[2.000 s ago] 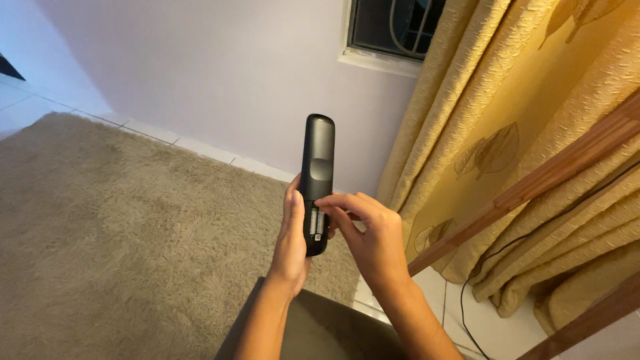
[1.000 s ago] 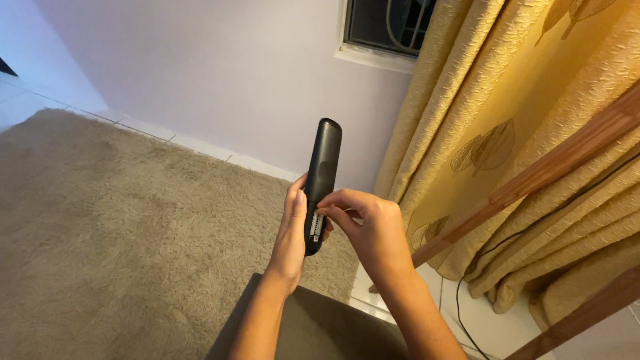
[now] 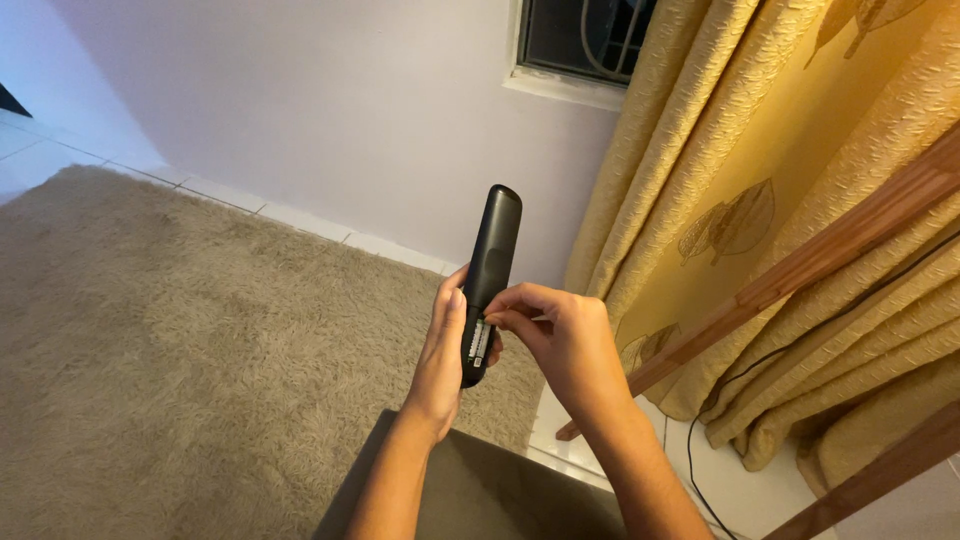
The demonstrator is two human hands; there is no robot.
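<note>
A black remote control (image 3: 496,240) stands nearly upright, its back toward me, with its battery compartment (image 3: 480,341) uncovered at the lower end. Inside the compartment a pale surface bearing print shows; whether it is a battery or a label I cannot tell. My left hand (image 3: 444,345) holds the lower part of the remote, thumb along its left edge and fingertips showing at the right. The thumb and forefinger of my right hand (image 3: 566,330) are pinched together at the compartment's upper end. Their tips hide whatever lies between them, so I cannot tell if they hold something.
Below my hands is a grey-brown upholstered surface (image 3: 495,491). A shaggy beige rug (image 3: 187,360) covers the floor at left. Yellow curtains (image 3: 720,150), slanting wooden bars (image 3: 780,289) and a thin black cable (image 3: 694,457) are at right. A barred window (image 3: 577,37) is above.
The remote has tilted and turned slightly in my left hand. My right fingertips stay at the upper end of the compartment throughout.
</note>
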